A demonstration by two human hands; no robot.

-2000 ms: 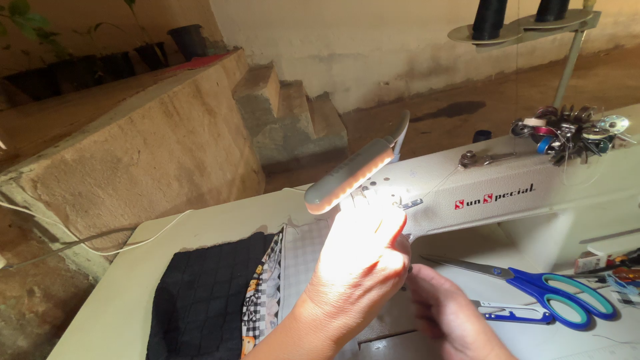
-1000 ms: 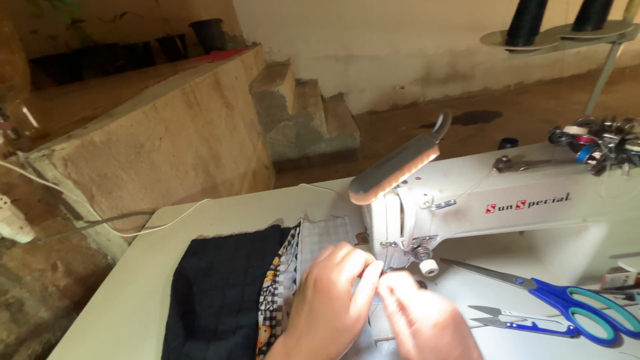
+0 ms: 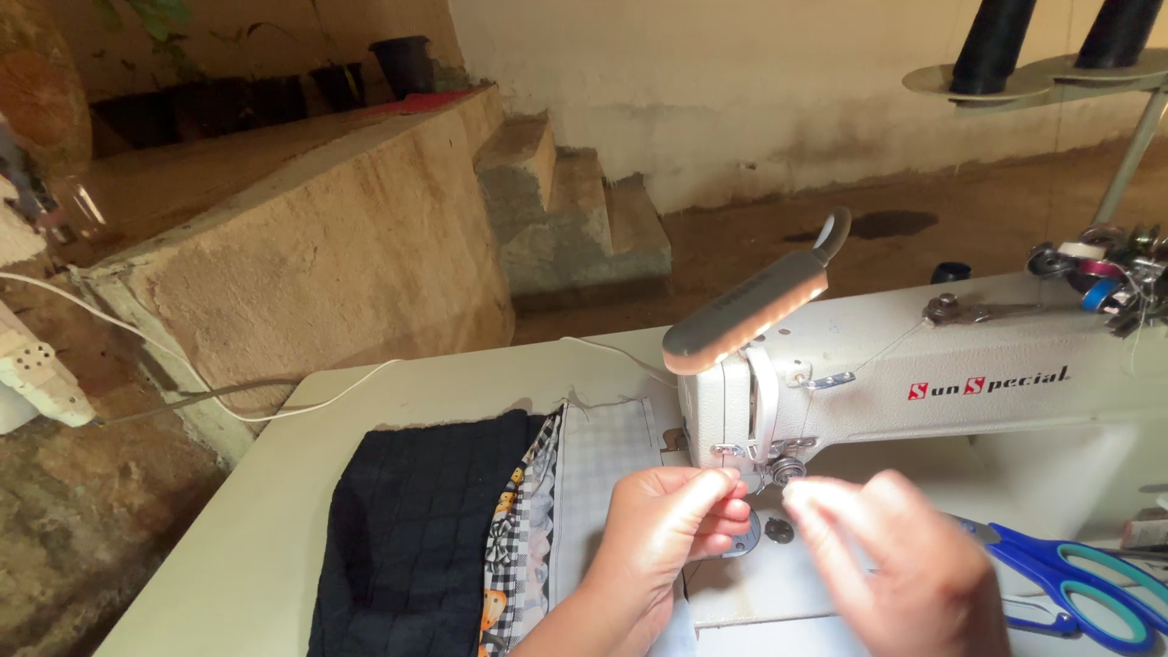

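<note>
A white industrial sewing machine (image 3: 876,365) stands on the right, an LED lamp (image 3: 744,315) lit over its head. Below the head, my left hand (image 3: 671,525) has thumb and forefinger pinched near the needle area; any thread between them is too fine to see. Close to its right, my right hand (image 3: 899,557) is blurred, fingertips together beside the tension knob (image 3: 787,470). What it pinches cannot be told. Black quilted fabric (image 3: 411,529), a printed checked fabric (image 3: 511,547) and a pale checked fabric (image 3: 598,465) lie left of my hands.
Blue-handled scissors (image 3: 1077,584) and thread snips (image 3: 1031,613) lie at the lower right. Bobbins (image 3: 1104,274) sit on the machine arm, below black thread cones (image 3: 995,46) on a stand. A white cable (image 3: 319,412) crosses the table's left rear edge.
Both hands were up by the machine head under the lamp and have come lower. My right hand has moved a little away from my left since one second ago. The view has shifted.
</note>
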